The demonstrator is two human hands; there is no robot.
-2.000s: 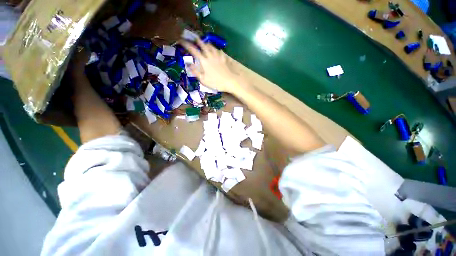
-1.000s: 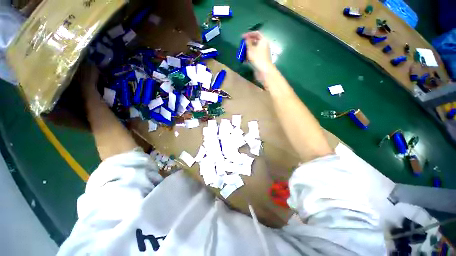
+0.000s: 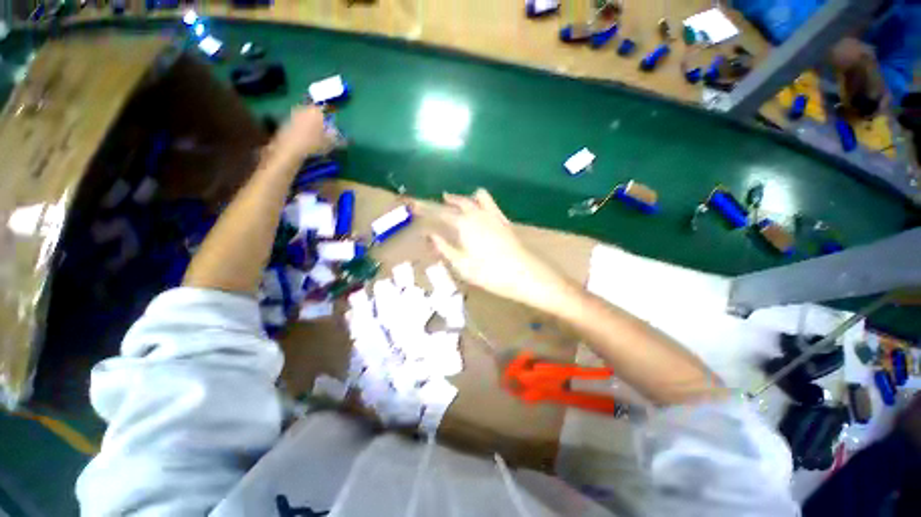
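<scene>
My left hand [image 3: 303, 133] reaches to the near edge of the green belt, beside a blue pack with a white piece [image 3: 328, 91]; whether it holds something cannot be told. My right hand [image 3: 483, 245] is over the cardboard mat [image 3: 505, 323], fingers spread and empty, just right of a blue battery pack with a white label [image 3: 391, 222]. More blue packs with white pieces and green circuit boards lie heaped [image 3: 321, 247] at the carton's mouth. A pile of small white rectangles [image 3: 404, 338] lies on the mat, nearer to me.
A large open carton [image 3: 76, 131] stands at the left. An orange-red two-pronged tool [image 3: 555, 384] lies right of the white pile. The green belt [image 3: 485, 151] carries wired packs. A white sheet [image 3: 656, 303] and grey metal post [image 3: 828, 265] are at the right. A person's hand [image 3: 858, 86] shows top right.
My left hand has come out of the carton to the belt's edge. My right hand has moved back from the belt over the mat and no longer holds a blue pack. The view has turned.
</scene>
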